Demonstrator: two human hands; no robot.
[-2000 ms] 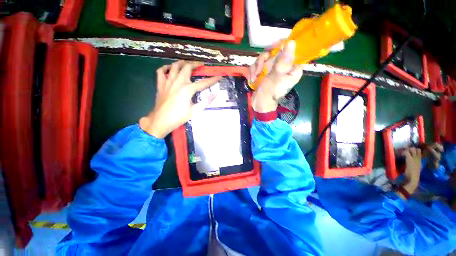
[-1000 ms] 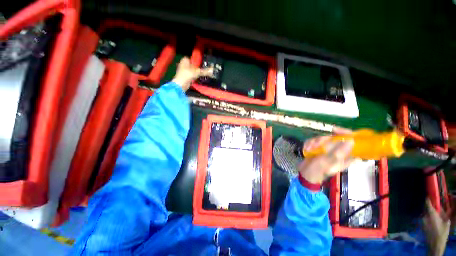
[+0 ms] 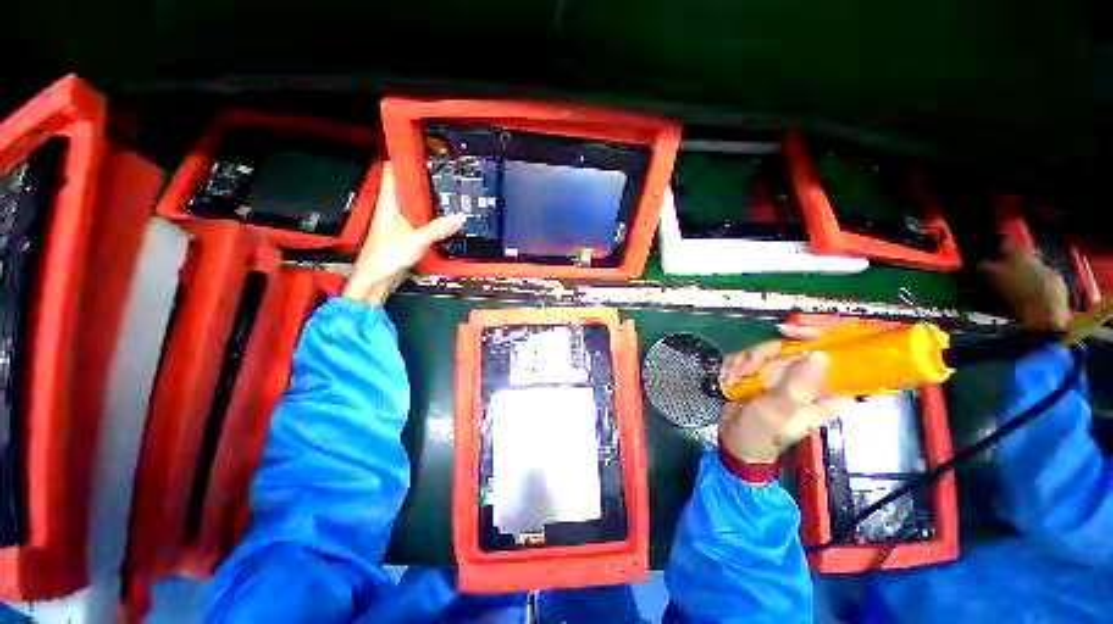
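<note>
My left hand grips the left end of a red foam frame with an open-backed tablet in it, at the conveyor. The frame's near edge lies by the worn belt edge. My right hand holds the yellow-orange electric screwdriver, its dark tip over the round mesh screw tray. Another open tablet in a red frame lies on the bench in front of me, untouched. Screws are too small to make out.
Framed tablets are stacked upright at the left. More framed units lie along the belt, one in a white frame. Another red-framed tablet lies right, under the black cable. A co-worker's hand and blue sleeve are at the right.
My left hand has gone from the bench tablet to a framed tablet on the belt, now held and slightly raised towards me. My right hand has moved the screwdriver right, to the screw tray.
</note>
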